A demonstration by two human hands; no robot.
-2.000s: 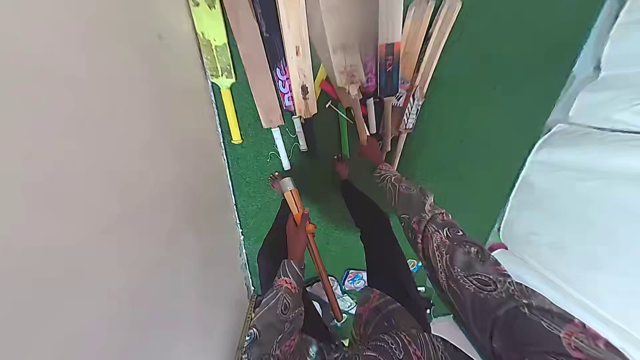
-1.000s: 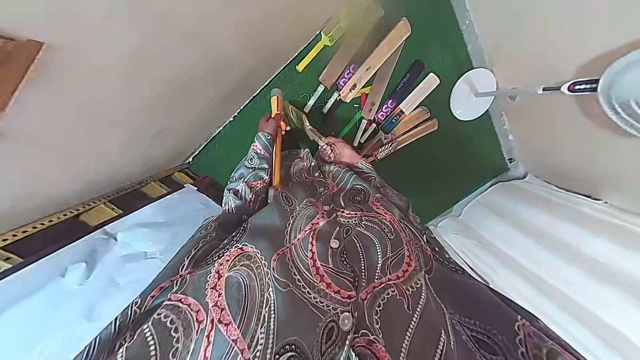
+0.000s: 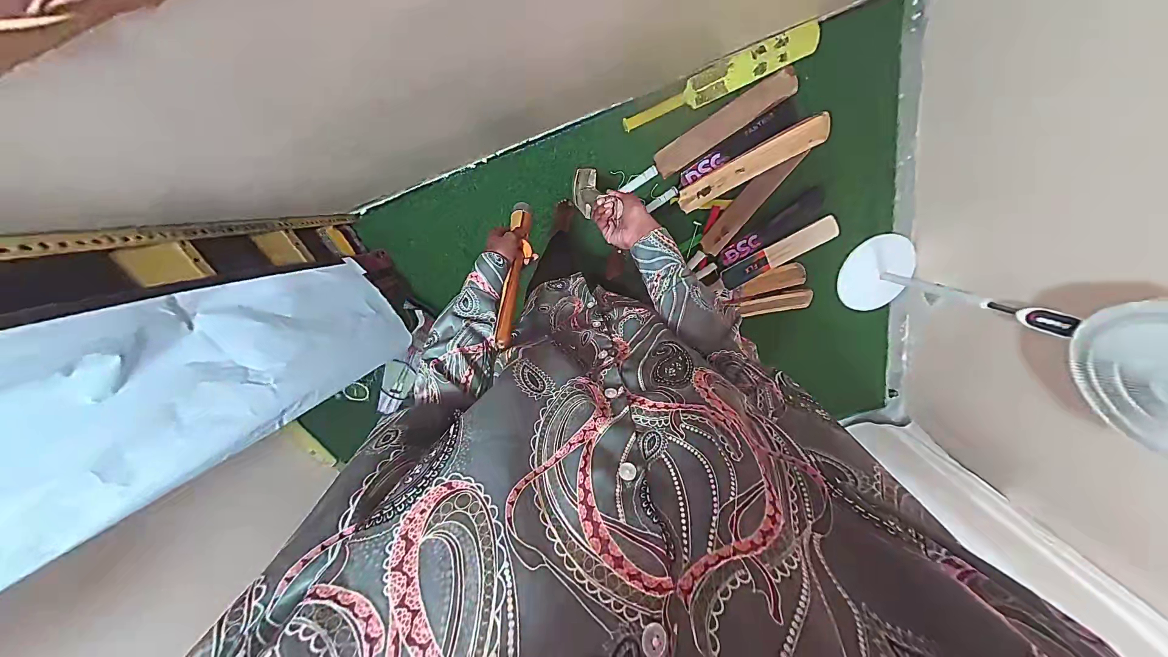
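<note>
My left hand (image 3: 504,244) is closed round an orange-brown wooden rod-like tool (image 3: 507,306), which stands lengthwise beside my left sleeve. My right hand (image 3: 623,219) grips a curved greyish-tan piece (image 3: 585,190) whose kind I cannot tell. The two hands are apart, over the green floor covering. Past my right hand lie several cricket bats: a yellow one (image 3: 753,64) nearest the wall, a plain wooden one (image 3: 757,162) and a dark one with pink lettering (image 3: 741,246) among them. White grips show on some handles.
A white sheet-covered surface (image 3: 182,365) is at the left, by a black and yellow perforated frame (image 3: 164,263). Walls border the green floor covering (image 3: 438,224). A fan (image 3: 1122,365) with a round white base (image 3: 876,272) is at the right, above white bedding-like material (image 3: 985,538).
My right hand, among the bat handles two seconds ago, is now away from them with the greyish-tan piece. The wooden tool stays in my left hand. The view has turned strongly.
</note>
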